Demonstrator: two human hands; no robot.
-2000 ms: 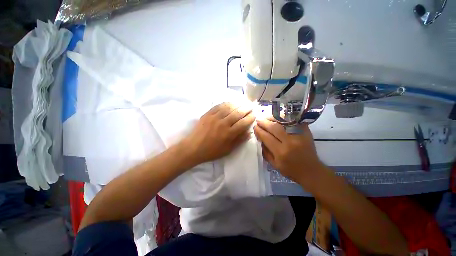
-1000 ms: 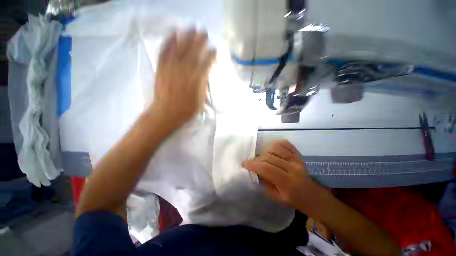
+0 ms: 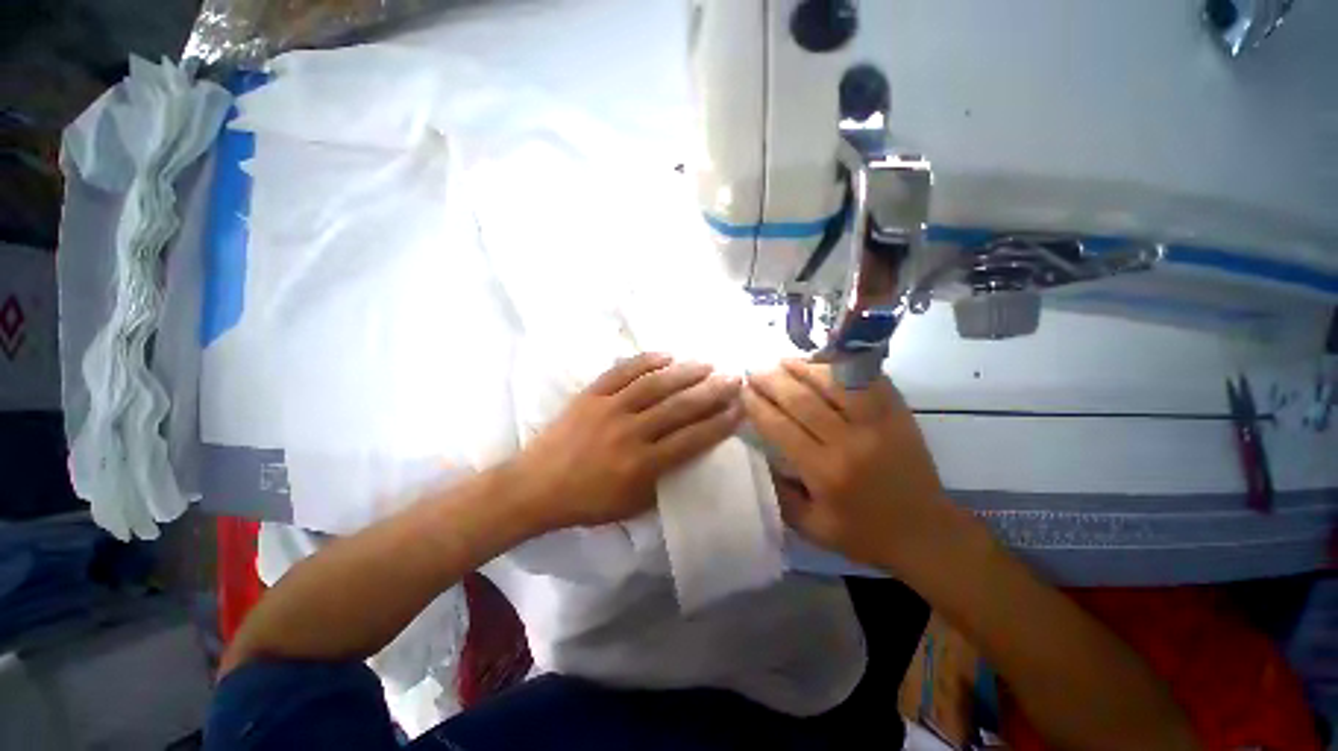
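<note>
White garment cloth [image 3: 367,294] is spread left of the needle and hangs over the front table edge. A folded white strip [image 3: 719,531] runs from under my fingers towards me. My left hand [image 3: 624,437] lies flat on the cloth and strip, fingertips near the needle area. My right hand [image 3: 844,455] rests at the strip's right edge, its fingertips beside the left ones. The presser foot [image 3: 803,320] is just beyond my fingertips; glare hides the needle and the cloth edge there.
The white sewing machine head [image 3: 770,132] stands above, with a chrome loop [image 3: 892,242] in front. Dark-red-handled snips [image 3: 1250,445] lie right. Stacked white pieces [image 3: 140,323] lie at the left edge beside blue tape [image 3: 228,235]. A red bag [image 3: 1174,660] is lower right.
My left hand has come back from the upper left cloth to the strip. My right hand has moved up towards the needle. The strip's near end now shows below my hands.
</note>
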